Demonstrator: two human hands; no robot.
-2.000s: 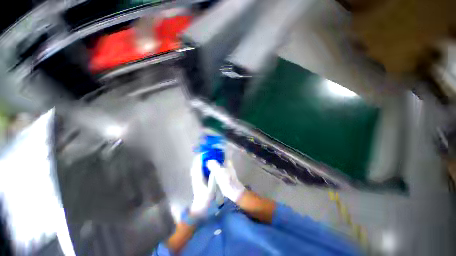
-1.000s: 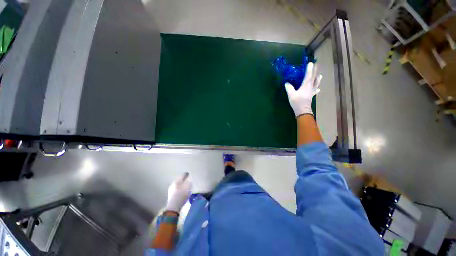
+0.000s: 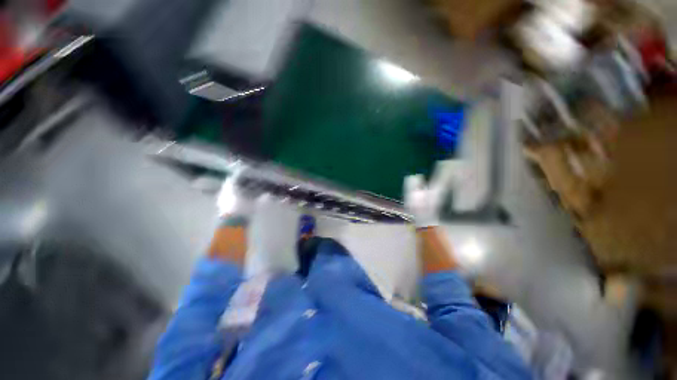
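The frame is blurred. The green-topped trolley [image 3: 349, 119] stands in front of me. A wad of blue film [image 3: 447, 128] lies at its right end, beside the trolley's end frame. Grey metal chassis [image 3: 241, 33] stand at the trolley's left. My left hand [image 3: 231, 194], in a white glove, is at the near edge of the trolley, below the chassis. My right hand [image 3: 424, 199], also in a white glove, is at the near right corner, below the film and apart from it. The blur hides the fingers of both hands.
The trolley's upright end frame [image 3: 482, 156] is at the right. Brown cartons [image 3: 631, 185] are stacked at the far right. A dark grey shape [image 3: 82, 297] is at the lower left, too blurred to name. A red thing [image 3: 15, 44] shows at the upper left.
The view has turned. My right hand has come away from the blue film, which stays on the trolley. My left hand has moved up to the trolley's near edge.
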